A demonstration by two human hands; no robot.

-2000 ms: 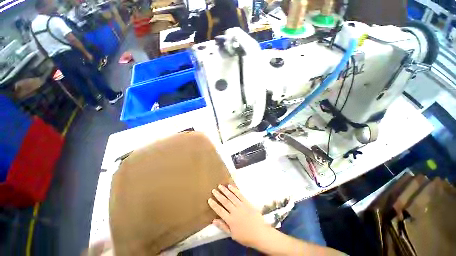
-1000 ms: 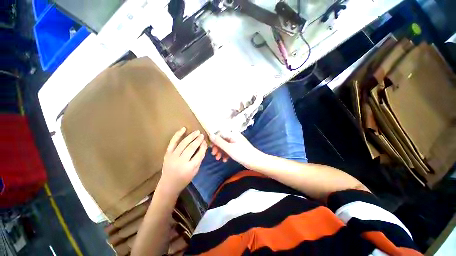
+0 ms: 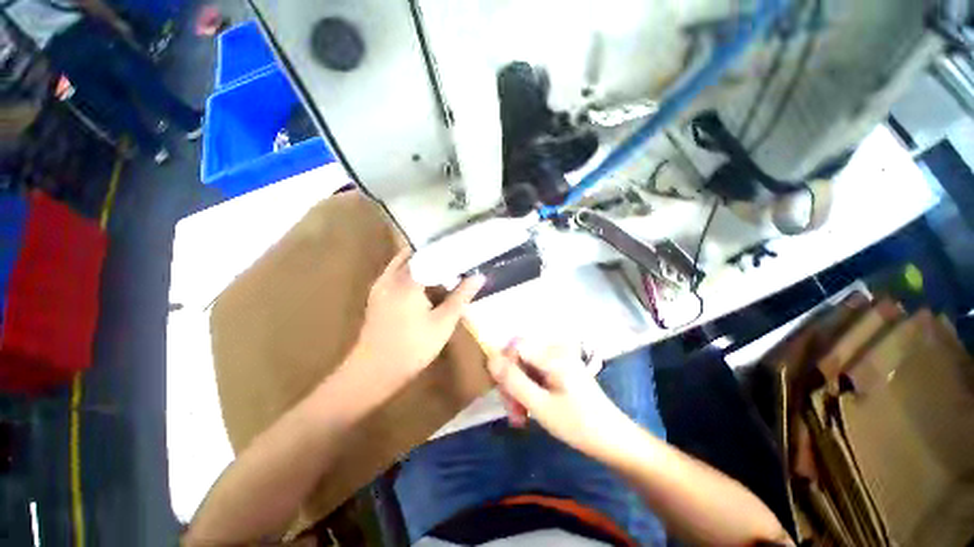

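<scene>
The tan-brown panel (image 3: 288, 288) lies flat on the white table, left of and partly under the sewing machine head (image 3: 374, 118). My left hand (image 3: 411, 310) rests on the panel with fingertips at its edge by the needle plate (image 3: 507, 269). A smooth white bar (image 3: 470, 248) sits in front of the needle and hides it. My right hand (image 3: 545, 390) pinches the panel's right edge nearer my lap. A thin orange-tan strip shows between the hands.
The blue air hose (image 3: 662, 118) runs along the head. A metal lever (image 3: 619, 237) and pink-red snips (image 3: 654, 301) are right of the needle. A brown panel stack (image 3: 897, 427) stands at right. Blue bins (image 3: 256, 123) are beyond the table, a red bin (image 3: 53, 288) at left. A person's legs (image 3: 107, 75) show upper left.
The view has tilted back up to the machine. The panel has moved in to the needle area. My left hand has moved forward to the needle plate; my right hand still holds the edge.
</scene>
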